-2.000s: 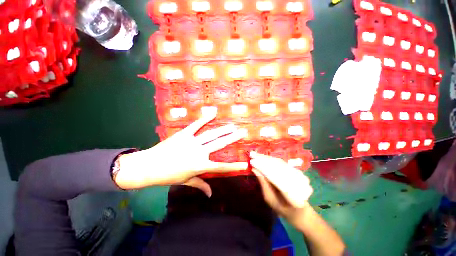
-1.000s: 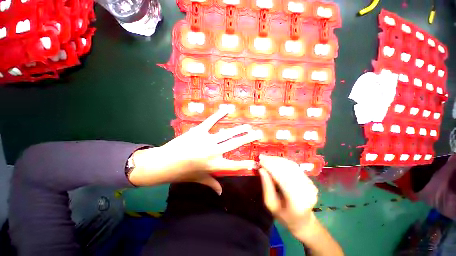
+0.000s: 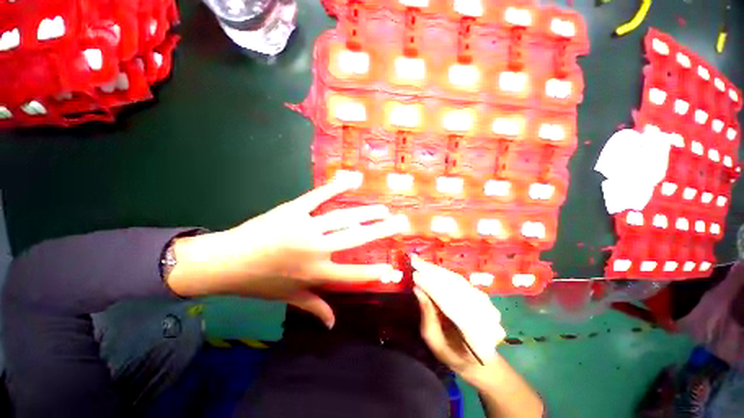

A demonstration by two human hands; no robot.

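A moulded red sheet (image 3: 445,153) with rows of white marks lies in front of me and glows orange under glare. My left hand (image 3: 273,251) lies palm down on its lower left part, fingers spread, partly past its left edge. My right hand (image 3: 458,314) is at the sheet's bottom edge with its fingers pinched on a thin dark tool (image 3: 468,343). The shaft shows behind the fingers. The tip is at a dark spot beside my left fingers and is hard to make out.
A red sheet stack (image 3: 81,61) is at the upper left, a clear bottle (image 3: 254,23) beside it. At right a white wad (image 3: 634,170) overlaps a separate red sheet (image 3: 688,155). Yellow handles (image 3: 635,18) and a small yellow tool (image 3: 721,41) are at the top right. A person's arm (image 3: 711,314) shows at lower right.
The view has shifted, so the sheets and bottle sit further right in the picture. Both hands have moved left along the sheet's bottom edge. The tool's dark shaft now shows.
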